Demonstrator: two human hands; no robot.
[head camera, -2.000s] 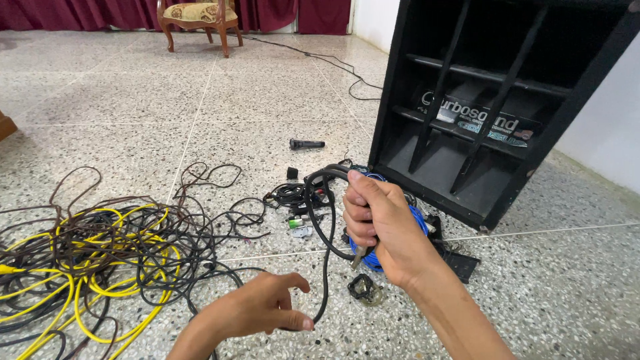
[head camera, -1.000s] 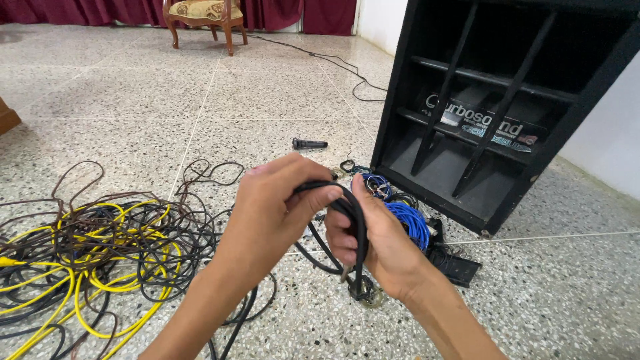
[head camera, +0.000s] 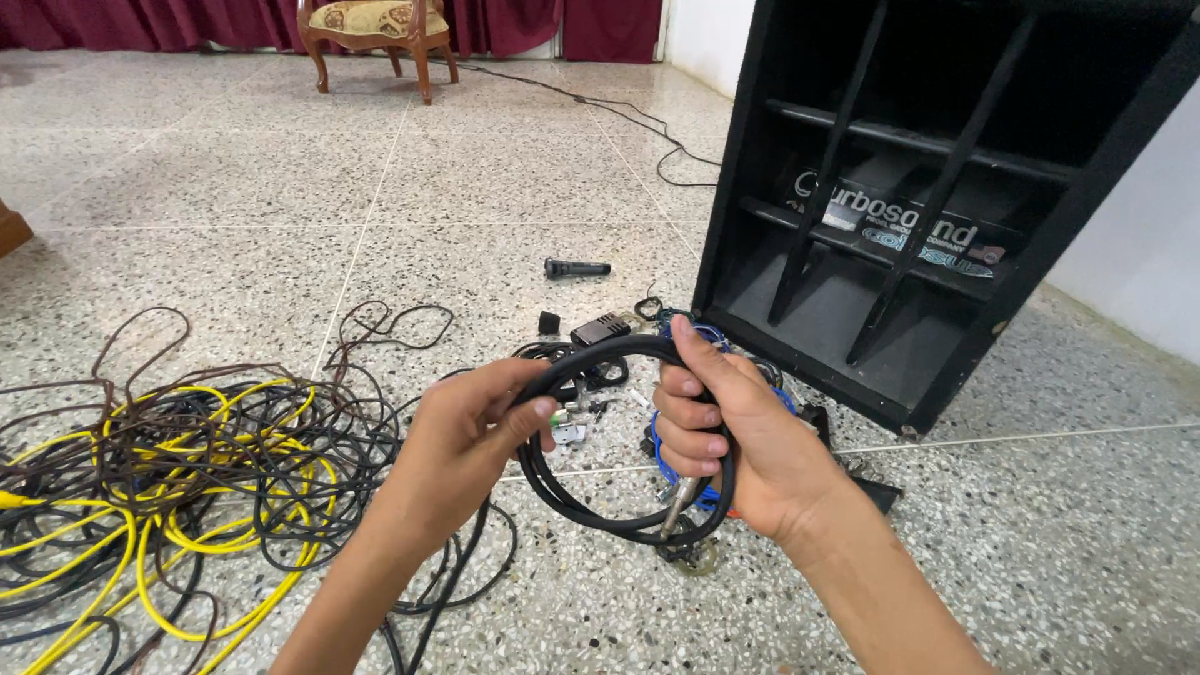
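Note:
A black audio cable (head camera: 600, 525) hangs in round loops between my two hands. My right hand (head camera: 741, 431) is closed around the top right of the loops, and a metal jack plug (head camera: 677, 506) points down below its fingers. My left hand (head camera: 487, 431) pinches the cable at the left side of the coil. From there a length runs down toward the floor at the bottom of the view. Behind the coil, partly hidden, lie small parts and a blue cable (head camera: 664, 459).
At left, a tangle of yellow (head camera: 141, 553) and dark cables covers the floor. A large black speaker cabinet (head camera: 966, 366) stands at right. A microphone (head camera: 577, 269) lies ahead, near a small black device (head camera: 600, 328). A wooden chair (head camera: 375, 28) stands farther back.
My left hand was low with fingers apart, then came up to the cable beside my right hand. Now the hands are farther apart, with rounder loops between them. My right hand has kept its hold.

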